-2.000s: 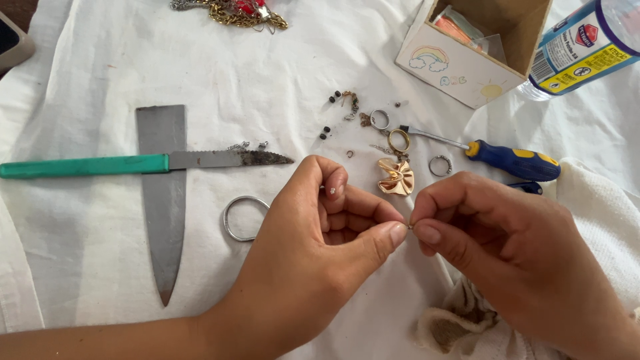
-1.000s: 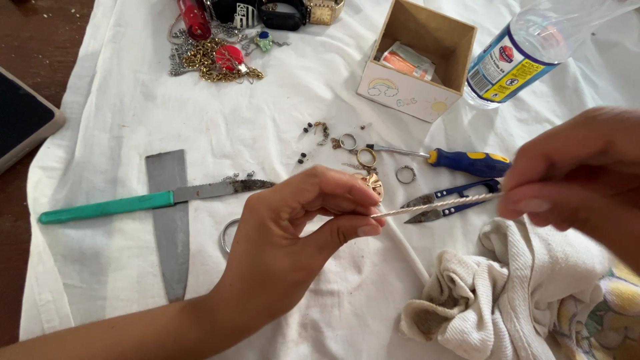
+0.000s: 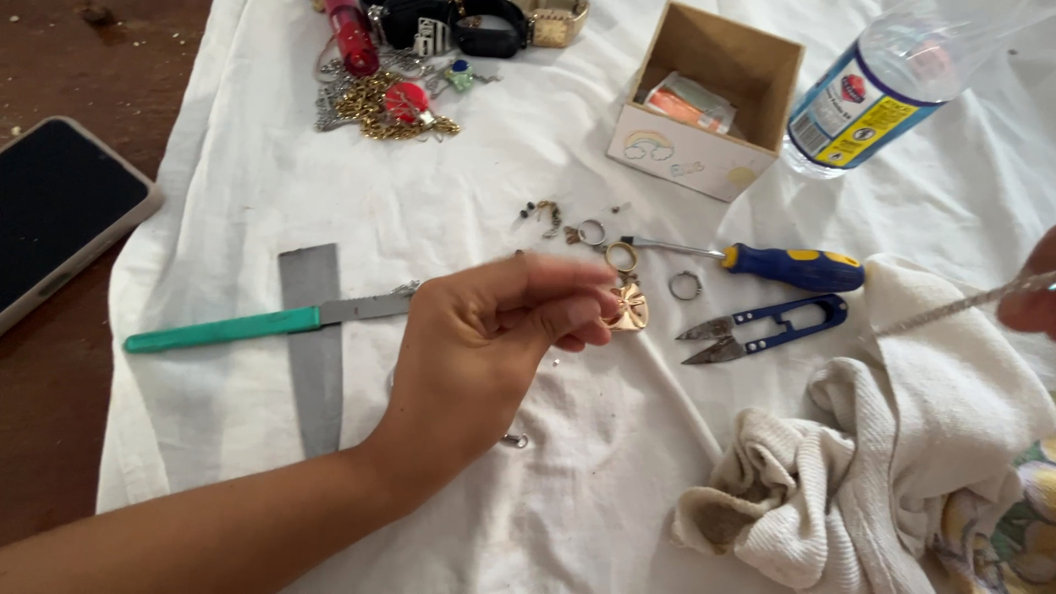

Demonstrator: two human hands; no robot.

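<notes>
My left hand is at the middle of the view, thumb and fingertips together; whether something thin is between them cannot be told. Just beyond its fingertips lies a gold-coloured bow-like ornament. At the right edge, my right hand, partly out of view, grips a blurred twisted cord that trails to the left. Between the hands lie blue thread snips, a blue and yellow screwdriver and a silver-coloured ring. A green-handled serrated knife crosses a grey metal blade at the left.
A wooden box and a clear plastic bottle stand at the back right. A crumpled cloth lies at the lower right. Tangled chains and watches lie at the back. A phone is at the far left.
My right hand has moved away to the right with the cord, which spanned both hands one second ago. The cord no longer reaches my left hand. The view has shifted.
</notes>
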